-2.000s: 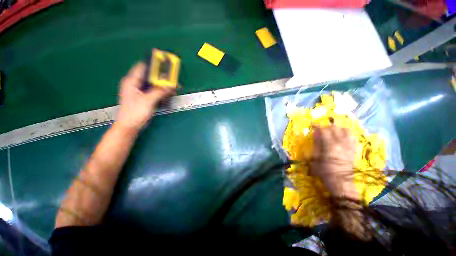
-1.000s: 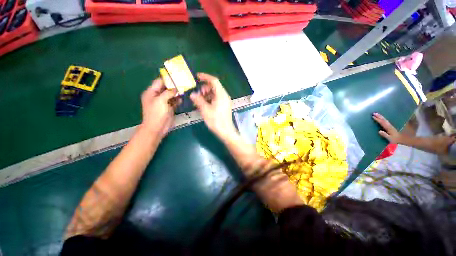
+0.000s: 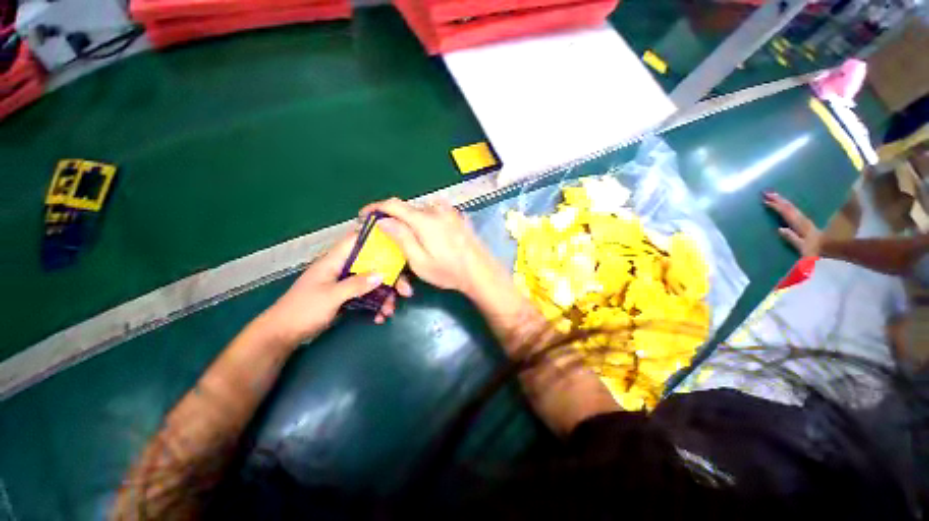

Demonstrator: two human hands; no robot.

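Note:
A dark phone unit with a yellow plate on its face [image 3: 378, 256] is held between both hands, tilted, just on the near side of the pale metal strip. My left hand [image 3: 318, 294] grips its left and lower side. My right hand [image 3: 432, 244] holds its upper right side, with fingertips below. Another dark unit with a yellow plate [image 3: 475, 158] lies beside the white sheet. The clear bag [image 3: 725, 267] lies open at right with a heap of loose yellow pieces [image 3: 616, 290].
Dark units with a yellow frame piece [image 3: 82, 185] lie on the green belt at left. Stacked red trays [image 3: 509, 22] stand at the far side, touching the white sheet [image 3: 560, 97]. Another person's hand [image 3: 800, 226] rests on the worktop at right.
Both hands have moved nearer with the held unit, which now shows a yellow plate lying flat on it. A plated unit now shows beside the sheet. The belt items at left have shifted left.

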